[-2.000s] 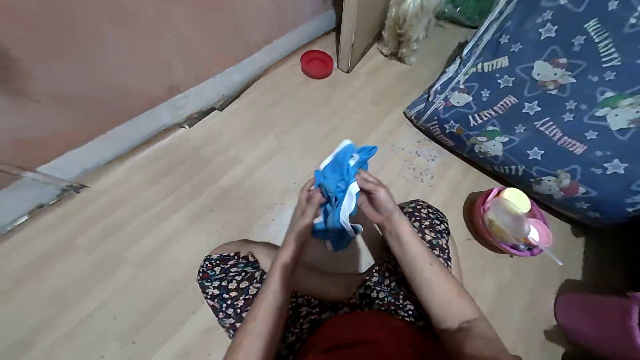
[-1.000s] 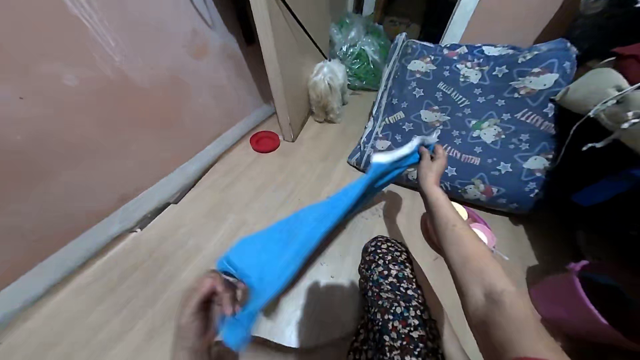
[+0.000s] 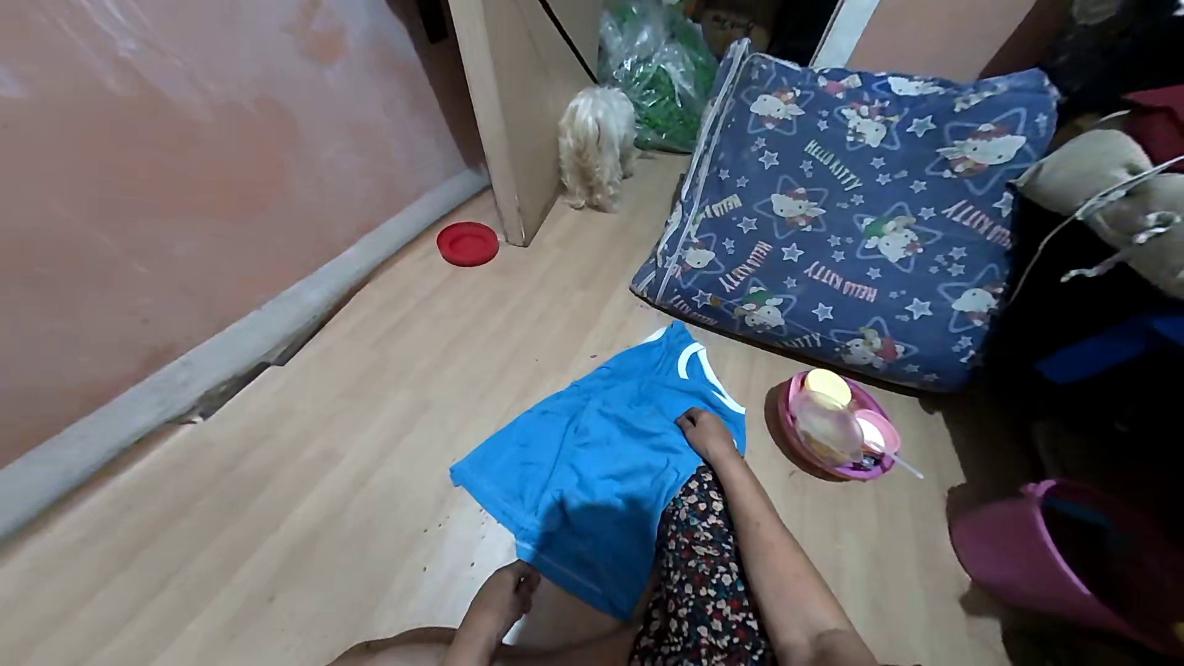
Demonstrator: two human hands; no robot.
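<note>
A blue sleeveless shirt with white trim [image 3: 601,444] lies spread on the wooden-look floor, its neck end toward the folded mattress and its hem toward me. My right hand [image 3: 708,433] rests on the shirt near the white-edged armhole, fingers curled; whether they pinch the fabric is unclear. Close by the hem's lower left corner is my left hand [image 3: 511,589], its fingers bent, and a grip on the cloth cannot be made out. Part of the shirt's right edge meets my flowered shorts [image 3: 708,573].
A folded blue patterned mattress [image 3: 832,222] lies ahead. To the right are a pink basket of small containers [image 3: 791,416] and a pink bucket [image 3: 1008,555]. A red plastic dish [image 3: 467,244], a door [image 3: 509,120], a white long-haired dog [image 3: 597,148] and a green-filled plastic bag [image 3: 657,83] are farther off.
The blue shirt was bunched between both hands, then stretched out in the air; now it lies flat on the floor. The view has swung toward the mattress and door.
</note>
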